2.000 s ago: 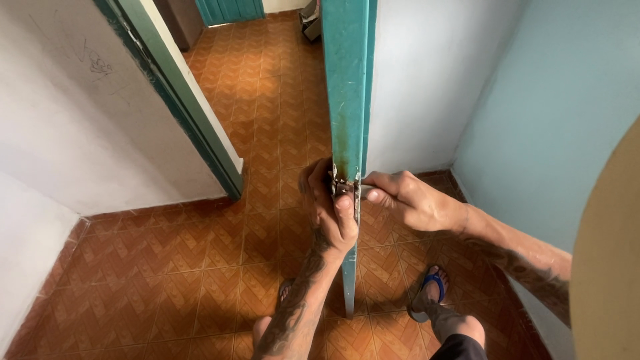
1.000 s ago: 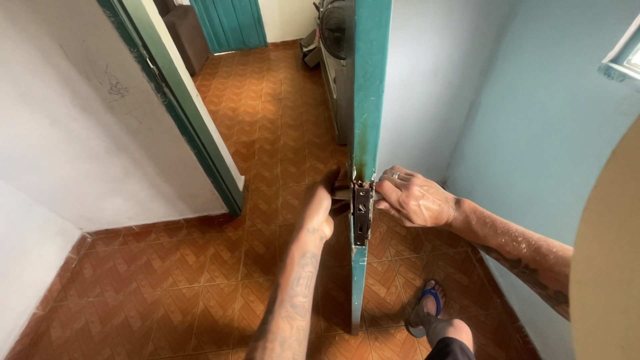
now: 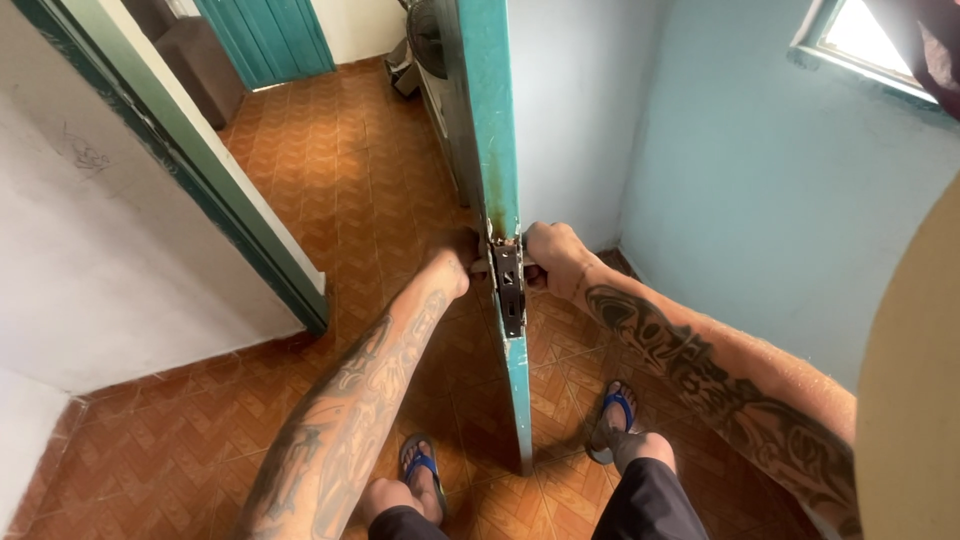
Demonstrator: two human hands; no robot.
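Observation:
A teal door (image 3: pixel 491 112) stands edge-on between my arms. Set in its edge is a dark metal mortise lock (image 3: pixel 509 289), with chipped paint around it. On the left face of the door, my left hand (image 3: pixel 454 259) is at lock height beside a pale piece, perhaps part of a handle; its fingers are blurred and in shadow. On the opposite face my right hand (image 3: pixel 556 255) is curled at the top of the lock, its fingertips largely hidden, so what it grips is unclear.
A green door frame (image 3: pixel 187 157) rises at the left. Beyond the doorway are a fan (image 3: pixel 427 37), a brown piece of furniture (image 3: pixel 196 67) and another teal door (image 3: pixel 266 37). A window (image 3: pixel 862 45) is at upper right. My sandalled feet stand either side of the door.
Two seconds ago both hands met over the door's edge at the lock. Now they are apart, one on each face, and the lock plate shows.

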